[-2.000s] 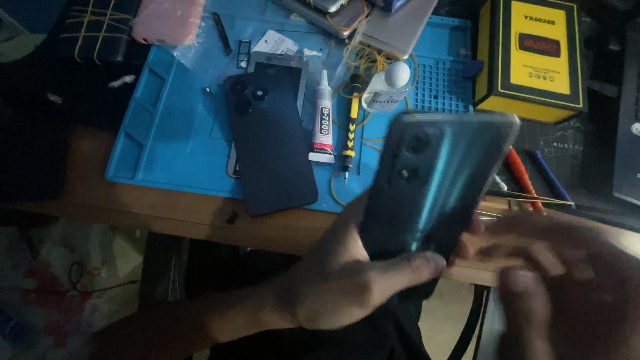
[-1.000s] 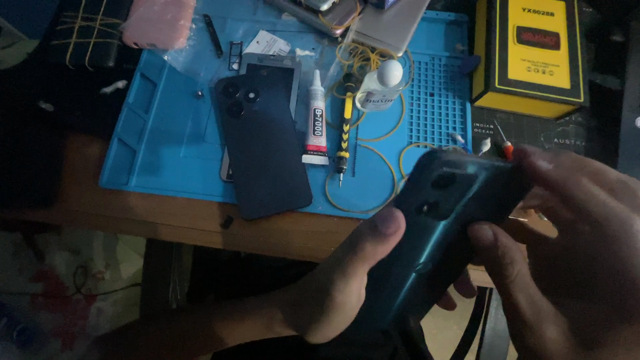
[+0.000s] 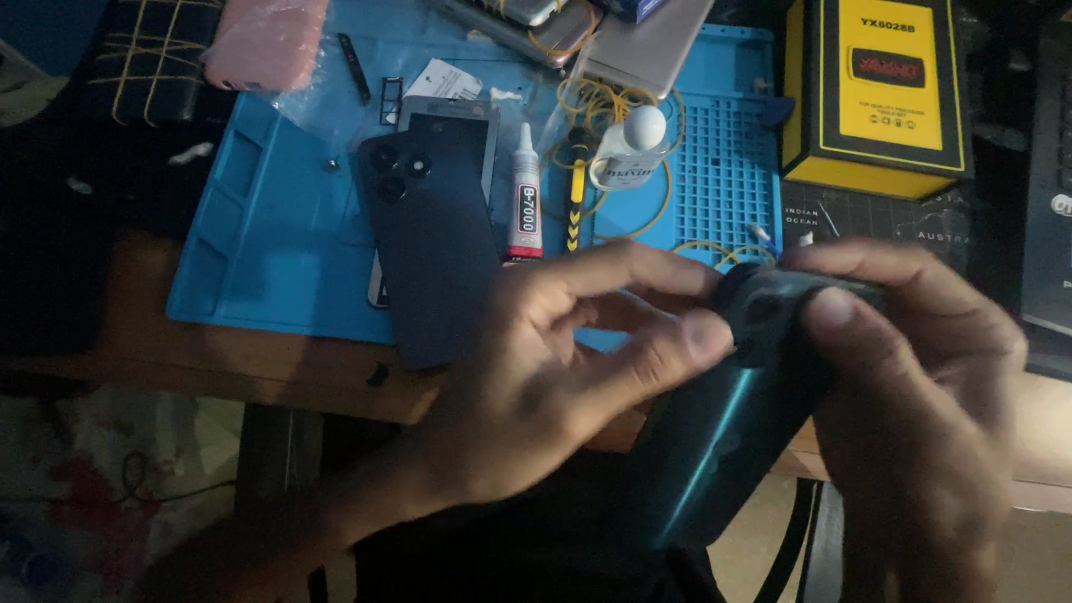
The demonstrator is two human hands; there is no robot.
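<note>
A teal smartphone [image 3: 720,435], its back facing up, is held tilted over my lap, in front of the table edge. My left hand [image 3: 578,368] pinches its upper left corner between thumb and fingers. My right hand [image 3: 913,385] grips the top right corner, thumb on the back near the camera area. A clear edge, perhaps of a case, shows at the top. Behind my left hand, a dark blue phone back [image 3: 435,243] lies partly over a grey phone frame [image 3: 486,134], beside a B-7000 glue tube [image 3: 525,201] and a yellow-and-black screwdriver [image 3: 575,205].
A blue silicone repair mat [image 3: 285,285] covers much of the wooden table. On it are a white-capped bottle [image 3: 628,159], rubber bands [image 3: 615,105] and a black SIM tray [image 3: 390,100]. More phones [image 3: 653,46] lie at the back. A black-and-yellow tool box [image 3: 879,92] stands right; a pink case [image 3: 266,42] lies left.
My left hand has moved from the phone's left side up to its top corner. My right hand, off the phone's top two seconds ago, now grips its upper right corner. The phone has tilted further.
</note>
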